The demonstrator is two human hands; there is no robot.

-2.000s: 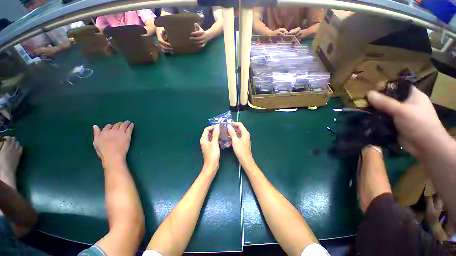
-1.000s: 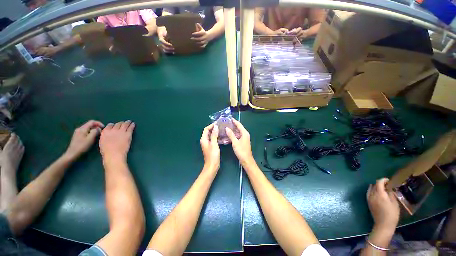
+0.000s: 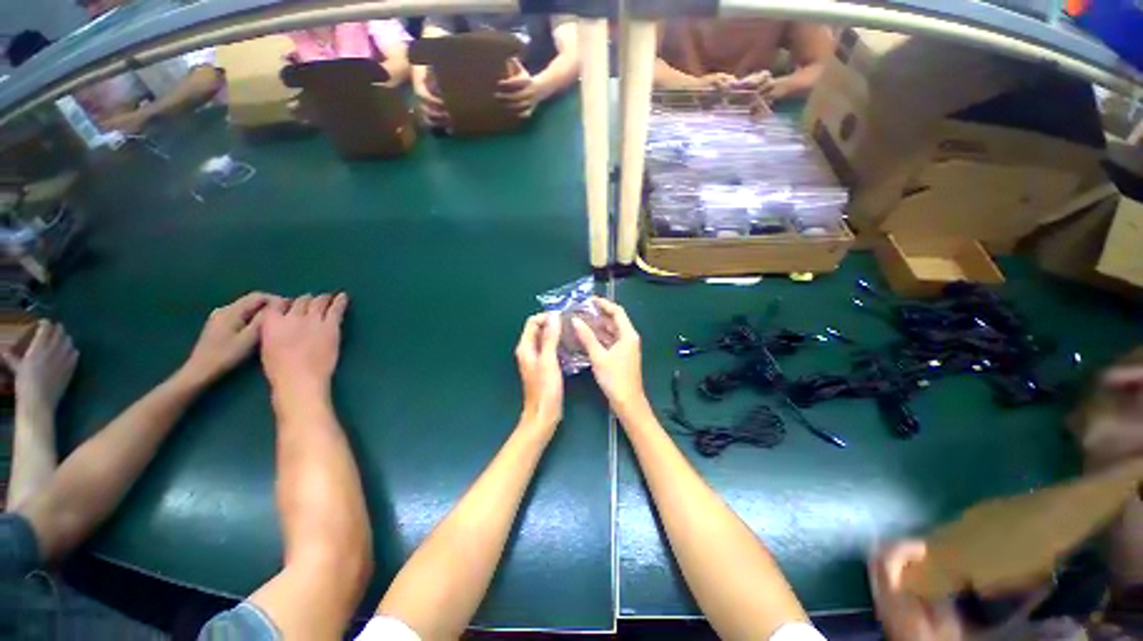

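A bagged small device, greyish in a shiny clear plastic bag, is between my two hands at the bench seam. The bag's crinkled end sticks out beyond my fingers. My left hand grips its left side. My right hand grips its right side, with the thumb over its face. My fingers hide part of the device.
Black cables lie tangled at right, near an empty small box. A tray of bagged units stands behind pale posts. Another person's forearms rest at left. At lower right a person's hand holds a brown box.
The bagged device stays in my hands while my fingers have shifted on it. At right, a person's hands left the cable pile, and the brown box there moved towards the bench's near edge.
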